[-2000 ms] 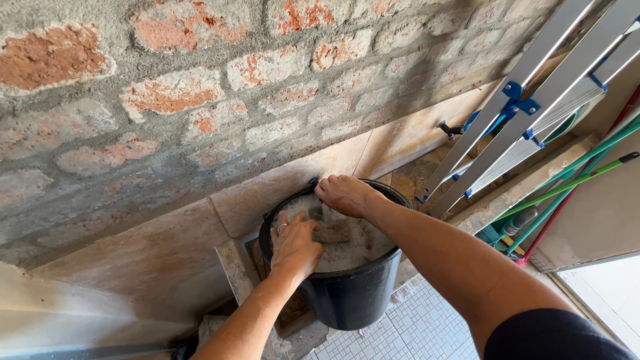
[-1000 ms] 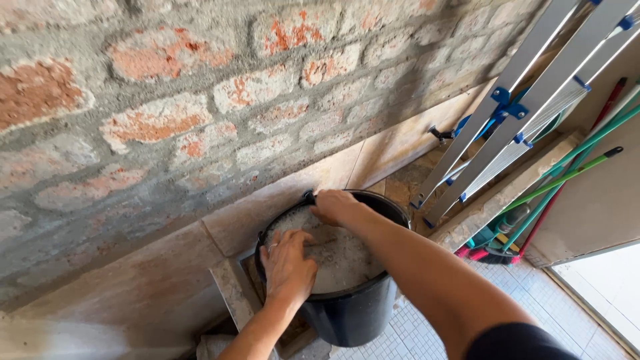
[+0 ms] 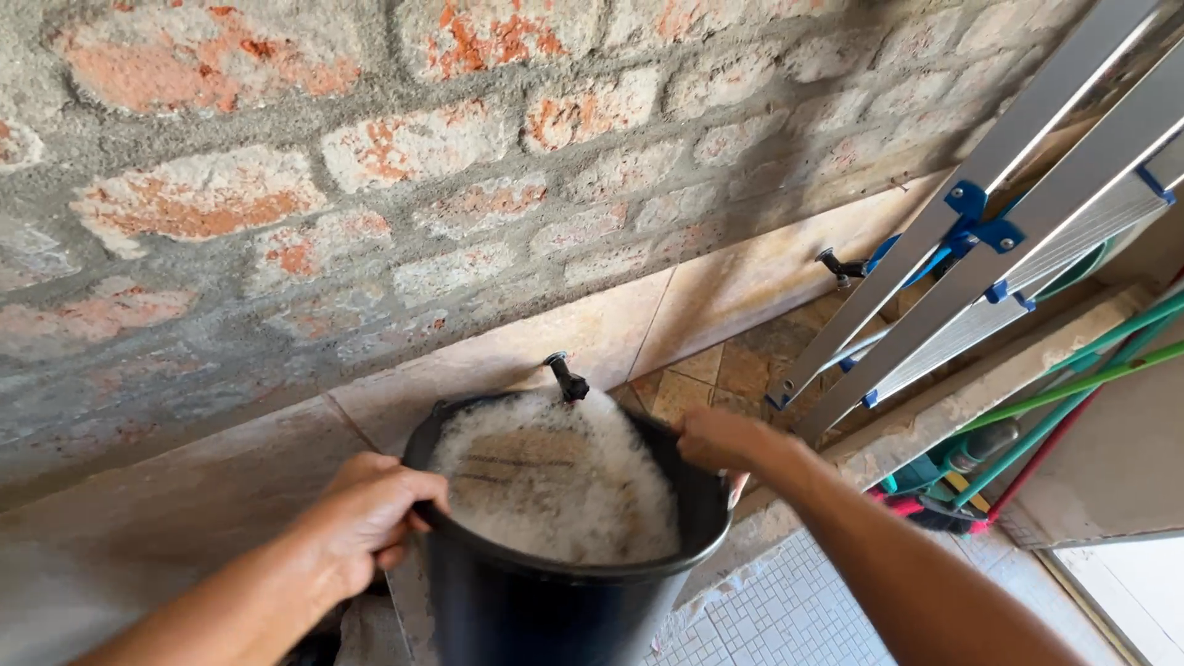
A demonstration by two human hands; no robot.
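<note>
A black plastic bucket [image 3: 555, 606] stands between my arms, tilted a little. White foam [image 3: 606, 499] and cloudy water fill much of it, and a brownish patch with dark lines shows among the suds. My left hand [image 3: 370, 518] grips the bucket's left rim. At the right rim my right hand [image 3: 726, 442] has its fingers closed on the edge, partly hidden by the hand itself. Just above the far rim, a black tap [image 3: 566, 377] juts from the tiled strip of the wall.
Behind is a rough brick wall [image 3: 416, 148]. A second black tap [image 3: 842, 266] sits farther right, beside an aluminium ladder [image 3: 925, 305]. Green and red broom handles [image 3: 1082, 384] lean at the right, past a low ledge [image 3: 990, 379]. Mosaic-patterned floor tiles [image 3: 786, 592] lie below.
Both hands have moved from inside the bucket's mouth to its rim, left and right. More foam shows, and the tap behind the bucket is uncovered.
</note>
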